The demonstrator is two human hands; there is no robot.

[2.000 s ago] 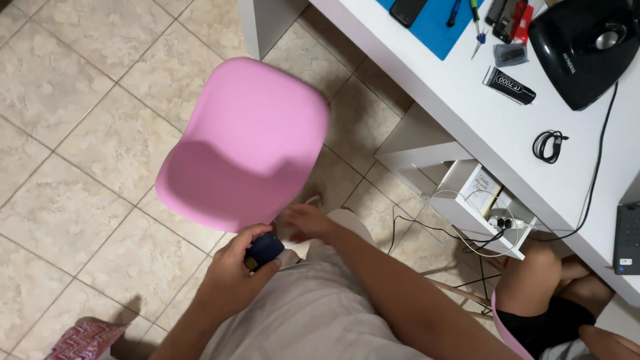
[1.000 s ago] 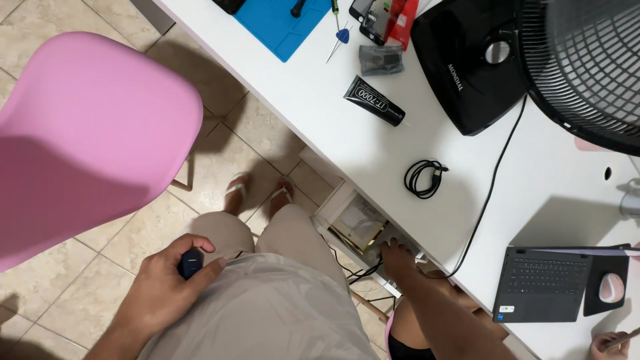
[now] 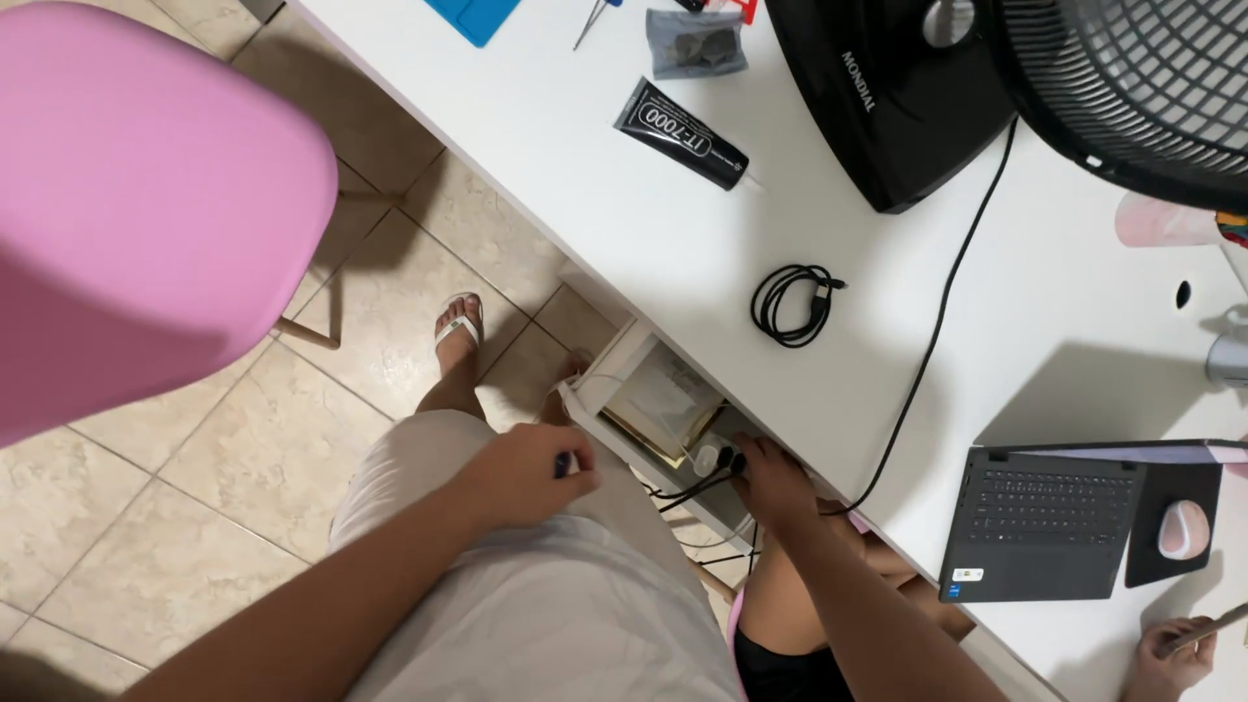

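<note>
My left hand [image 3: 526, 475] is closed around a small dark blue object [image 3: 563, 464], mostly hidden by the fingers, in front of my shorts. My right hand [image 3: 770, 478] reaches into the open desk drawer [image 3: 624, 439], its fingers at black cable plugs [image 3: 726, 460] beside a round white item. Whether the fingers grip a plug cannot be made out. Papers or a packet in a clear cover [image 3: 668, 395] lie in the drawer. On the white desk above rest a coiled black USB cable [image 3: 795, 305] and a black glue tube [image 3: 684, 135].
A black fan [image 3: 887, 107] stands on the desk, its cord running past the drawer. Farther right are an open laptop [image 3: 1043, 526], a pink mouse [image 3: 1184, 529] and another person's hand [image 3: 1175, 653]. That person sits beside me. A pink chair [image 3: 156, 214] stands at left.
My right hand, near my left hand two seconds ago, has moved to the drawer and now reaches deeper among the plugs. The view has shifted toward the desk.
</note>
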